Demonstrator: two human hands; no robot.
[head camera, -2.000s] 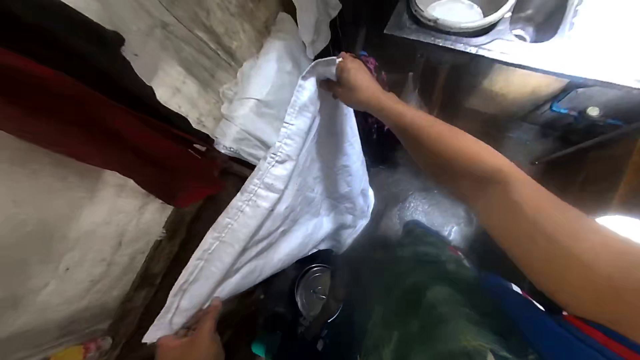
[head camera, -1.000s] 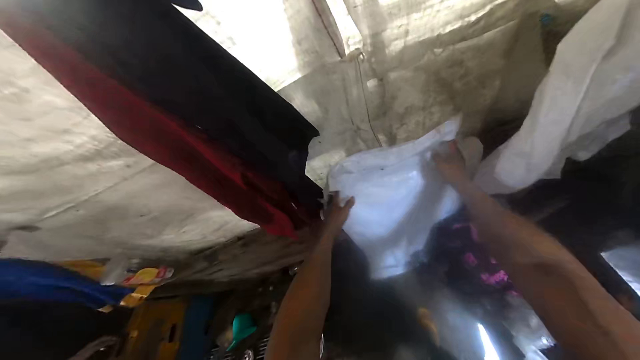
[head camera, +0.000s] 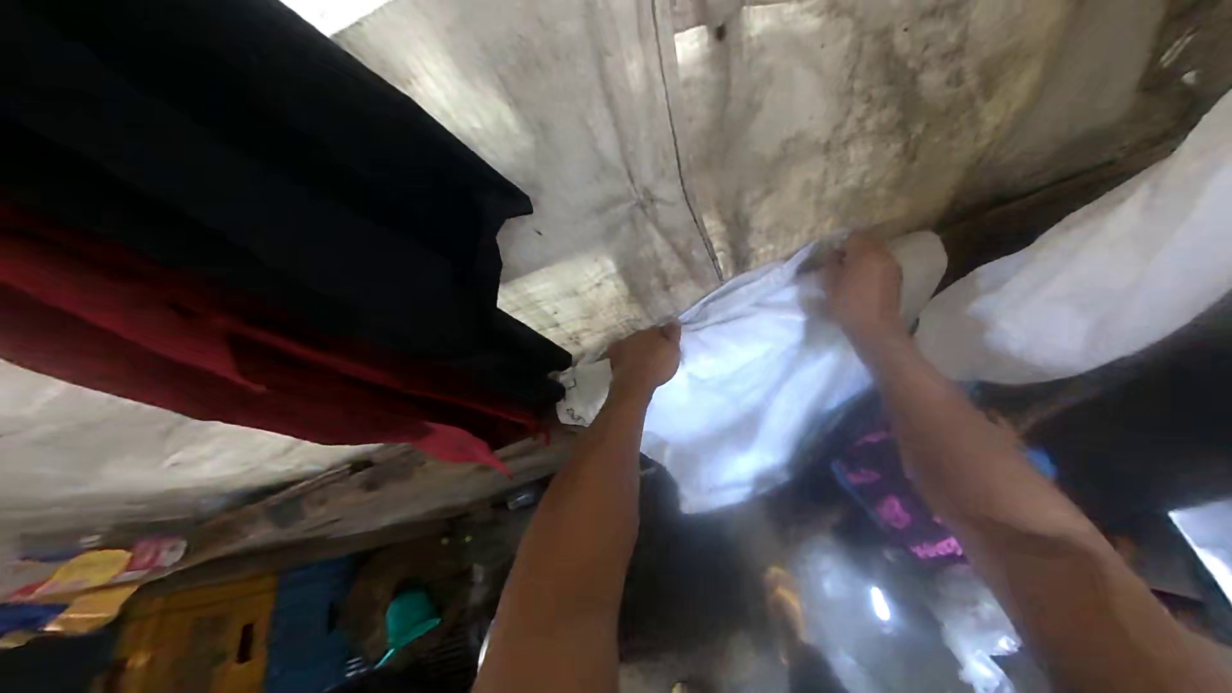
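A white cloth (head camera: 741, 395) hangs down between my raised arms. My left hand (head camera: 647, 356) is closed on its upper edge at the left, close to the end of a hanging black cloth (head camera: 385, 212). My right hand (head camera: 863, 279) grips the same white cloth farther right and higher up, beside another hanging white cloth (head camera: 1078, 289). A small corner of white fabric shows left of my left hand. What holds the cloths up is hidden.
A red cloth (head camera: 318, 395) hangs below the black one. Behind is a stained, creased sheet wall (head camera: 770, 144). Low down are a yellow wooden panel (head camera: 207, 635), a teal plastic item (head camera: 409, 618) and a dark cloth with pink marks (head camera: 895, 510).
The view has swung upward from the sink area to the hanging cloths. The white cloth, spread low between both hands two seconds ago, is now held up between the black cloth and the other white one.
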